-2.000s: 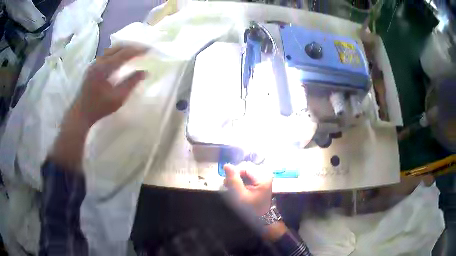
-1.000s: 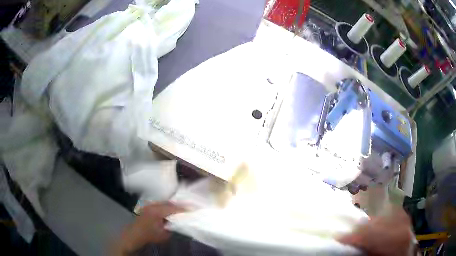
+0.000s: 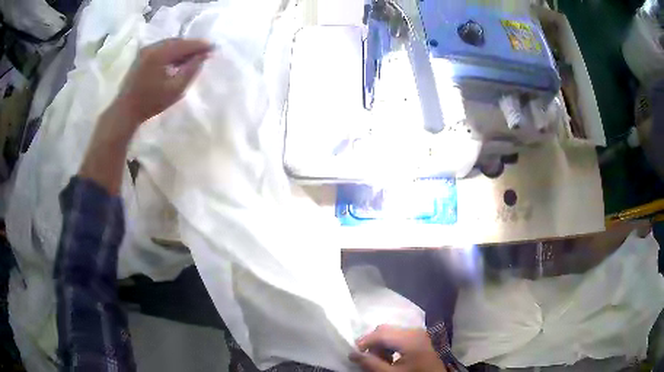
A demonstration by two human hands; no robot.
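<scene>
A large white garment piece (image 3: 240, 189) lies over the left of the machine table and hangs past its front edge. My left hand (image 3: 164, 76) is at the upper left over the cloth, thumb and fingertips together, pinching the cloth. My right hand (image 3: 393, 349) is at the bottom centre, below the table's front edge, with its fingertips on the lower edge of the same cloth. The blue plate (image 3: 437, 202) in the machine bed is uncovered. The needle area is lost in lamp glare.
The sewing machine with its blue cover (image 3: 495, 51) stands behind the plate. The cream table (image 3: 546, 196) extends right. A white cloth bundle (image 3: 560, 312) lies lower right. More white cloth (image 3: 51, 189) is heaped at the left.
One second ago both hands were low, with the cloth bunched between them. Now my left hand is up left, my right hand is bottom centre, and the cloth is spread left. The view has turned.
</scene>
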